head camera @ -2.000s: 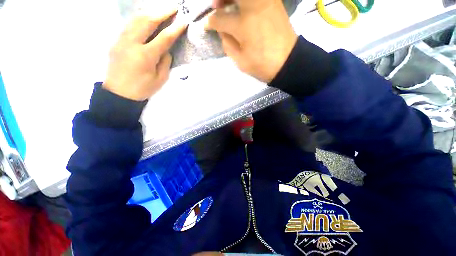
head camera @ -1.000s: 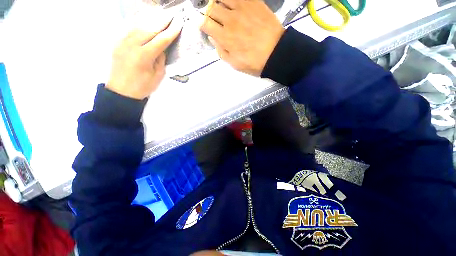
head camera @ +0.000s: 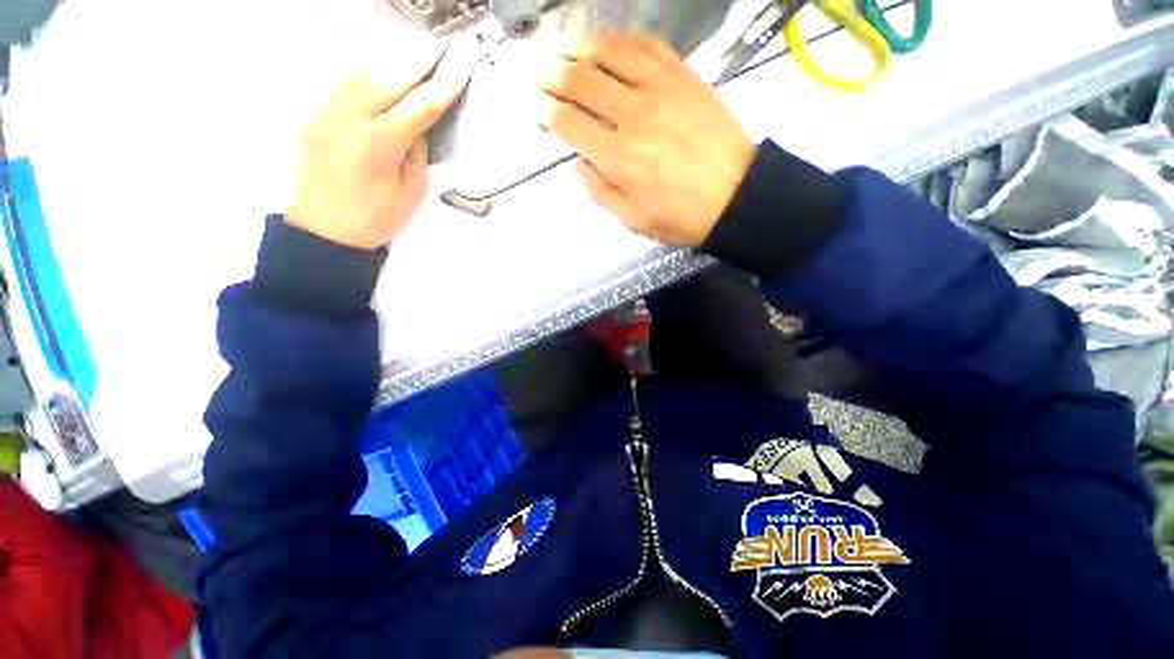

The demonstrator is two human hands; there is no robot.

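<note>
A grey and white fabric piece (head camera: pixel 447 133) shows at the top of the view, washed out by glare. My left hand (head camera: pixel 363 144) pinches its left edge between thumb and fingers. My right hand (head camera: pixel 644 135) lies to the right with its fingers bent over grey cloth (head camera: pixel 650 18) at the top edge; whether it grips the cloth is hidden. Small metal machine parts (head camera: pixel 518 21) show at the top edge between the hands. A thin dark rod with a flat brownish end (head camera: pixel 466 202) lies on the table below the hands.
Scissors with yellow (head camera: pixel 838 54) and green handles lie at upper right. The white table (head camera: pixel 258 373) has a ruler edge (head camera: pixel 541 318). A blue crate (head camera: pixel 444 451) is below. Crumpled grey cloth pieces (head camera: pixel 1069 180) hang at right. A person's red garment (head camera: pixel 77 586) shows at lower left.
My right hand has moved away from my left hand and its fingers have spread over the cloth. The thin rod and machine parts have come into fuller view. My left hand has hardly moved.
</note>
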